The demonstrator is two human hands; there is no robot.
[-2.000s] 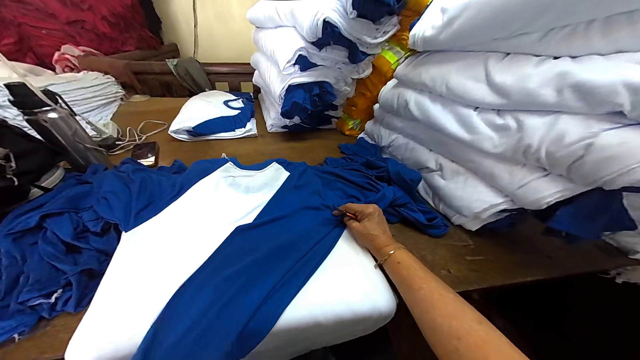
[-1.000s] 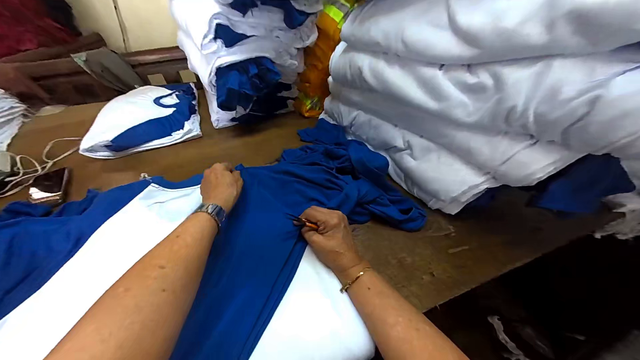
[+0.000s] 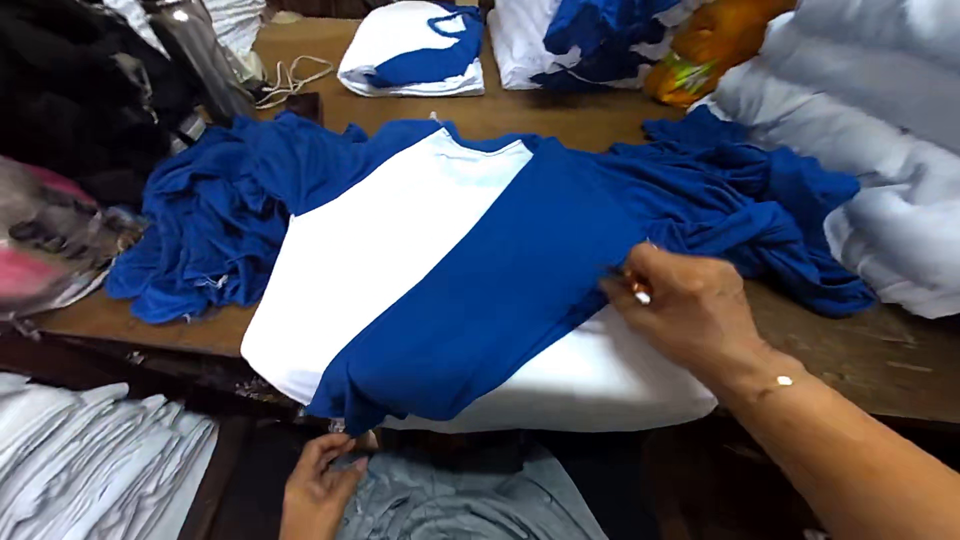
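Observation:
A white and blue shirt (image 3: 480,247) lies spread over a white padded form on the wooden table, its neckline at the far side and its long blue sleeves bunched at both sides. At the near hem, my left hand (image 3: 321,480) is at the shirt's lower corner, thumb and fingers bent close to the cloth; whether they pinch it is unclear. My right hand (image 3: 679,307), with a bracelet at the wrist, holds a small tool (image 3: 637,289), its tip blurred, perhaps thread snips, over the shirt's right side edge.
A folded white and blue shirt (image 3: 420,52) lies at the back, beside a stacked pile (image 3: 525,45). Large white cloth stacks (image 3: 862,150) rise at the right. A steel bottle (image 3: 206,60) and a cord (image 3: 289,82) are at the back left. White cloths (image 3: 90,465) lie at the lower left.
My left hand has moved from near the shirt's shoulder to its near hem. My right hand stays by the right side edge with the tool. The view has tilted down and swung left.

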